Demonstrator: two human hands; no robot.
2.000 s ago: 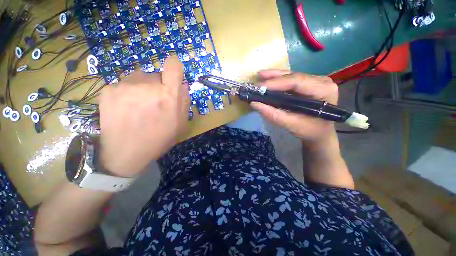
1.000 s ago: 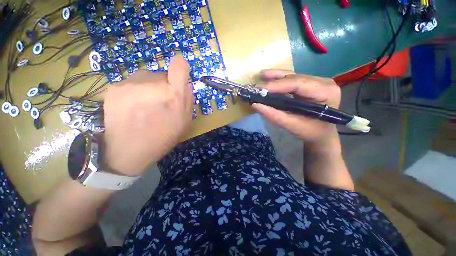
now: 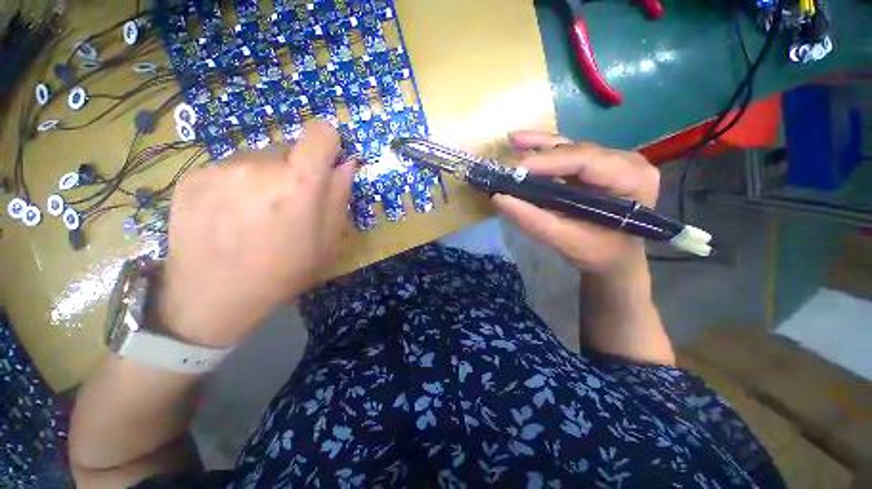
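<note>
The blue PCB panel lies on a glossy tan-yellow board. My right hand holds the black soldering iron like a pen, its metal front over the panel's lower right part. My left hand, with a watch on the wrist, covers the panel's lower left part. Its fingertips are pinched on a thin reddish lead wire, small and partly hidden. Round white-ringed components on dark wires lie left of the panel. I cannot tell whether the iron's tip touches a pad.
Red-handled cutters or pliers lie on the green mat at the upper right. A black cord hangs near a tool holder or bundle at the top right. A red item and a blue bin are beyond the mat's edge.
My left hand has moved slightly left and away from the iron's tip, uncovering more of the panel. The iron has shifted slightly right.
</note>
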